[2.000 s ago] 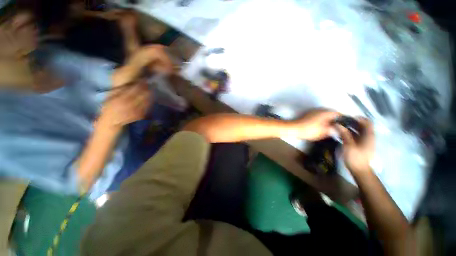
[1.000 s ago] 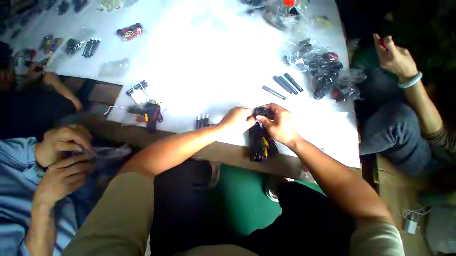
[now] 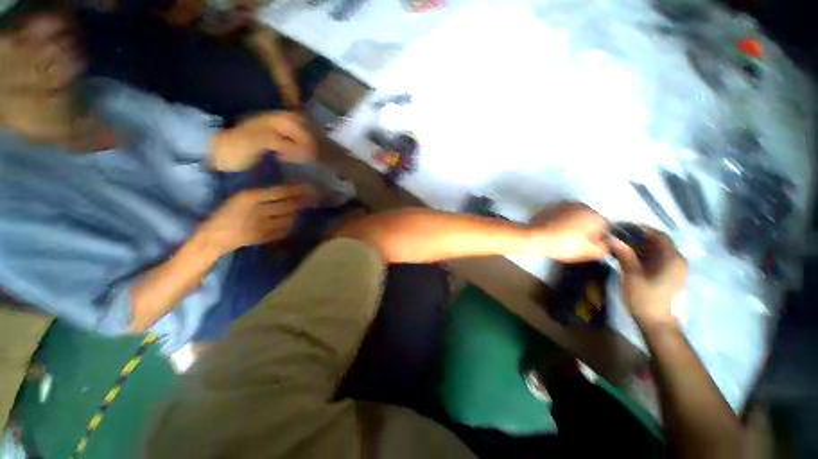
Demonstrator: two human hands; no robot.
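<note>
The frame is blurred. A black cable bundle [image 3: 581,291] with yellow ends hangs at the near table edge, below my hands. My left hand [image 3: 571,233] is just above it, its fingertips meeting those of my right hand. My right hand [image 3: 653,269] has its fingers curled around a small black part [image 3: 630,235]. Whether the part and the bundle are joined cannot be told. What my left fingertips pinch is too blurred to tell.
Black rods [image 3: 689,197] lie right of my hands, beside a dark bagged pile [image 3: 758,202]. Short dark pieces [image 3: 481,206] and a cable set with yellow [image 3: 395,154] lie left. A person in a blue shirt [image 3: 170,242] sits left. An orange-red cap [image 3: 750,47] is far right.
The view has swung left and tilted, so the table appears slanted and the neighbour shows more fully. My hands remain close together above the bundle, with the black part still at my right hand.
</note>
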